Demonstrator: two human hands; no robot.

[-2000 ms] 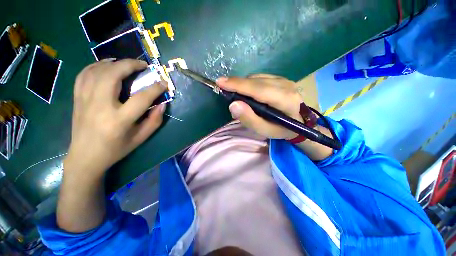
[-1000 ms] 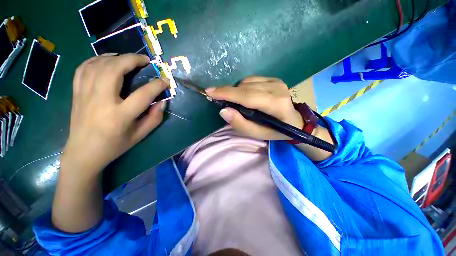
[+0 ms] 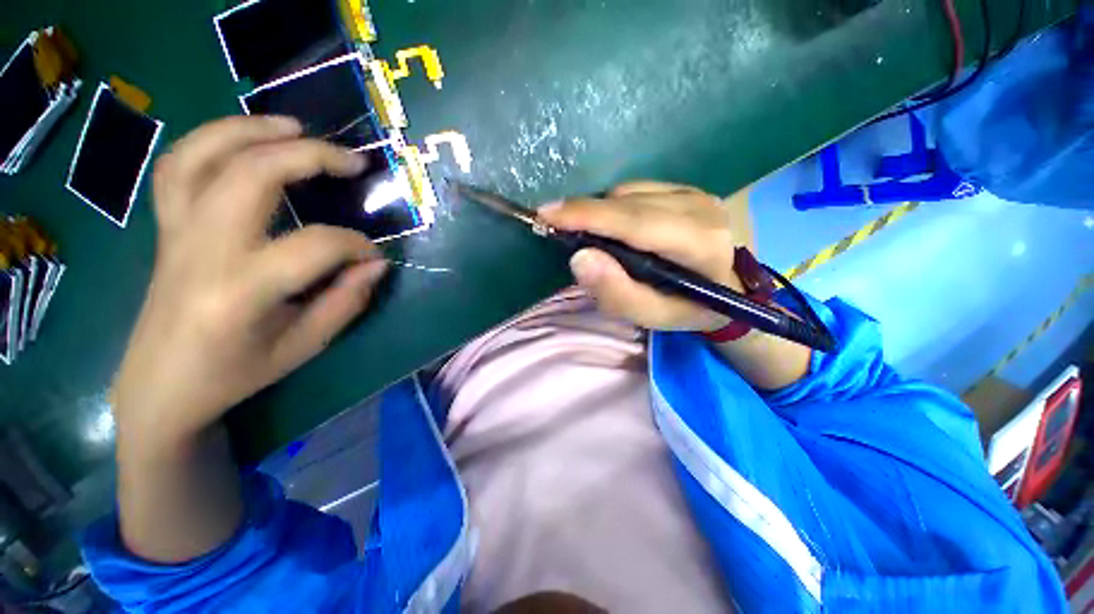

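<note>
My right hand (image 3: 654,252) grips the black soldering iron (image 3: 708,292) like a pen; its dark tip is just right of the nearest board edge, over the mat. The nearest LCD module (image 3: 390,206), black with a white frame and glare on it, lies at the end of a row of three. My left hand (image 3: 246,258) is over its left part and hides some of it. Thin solder wire (image 3: 420,266) sticks out from my left thumb and fingers. A hooked flex tab (image 3: 450,146) extends right from the nearest module.
Two more modules (image 3: 318,102) continue the row upward. A loose module (image 3: 114,156) and fanned stacks (image 3: 26,294) lie at left on the green mat. Pale specks (image 3: 540,132) lie right of the row. Another person's blue sleeve (image 3: 1020,120) and a blue stool (image 3: 840,180) show at right.
My left fingers have drawn left and eased off the nearest module, uncovering more of it. The iron tip has moved slightly right, away from the module's flex edge.
</note>
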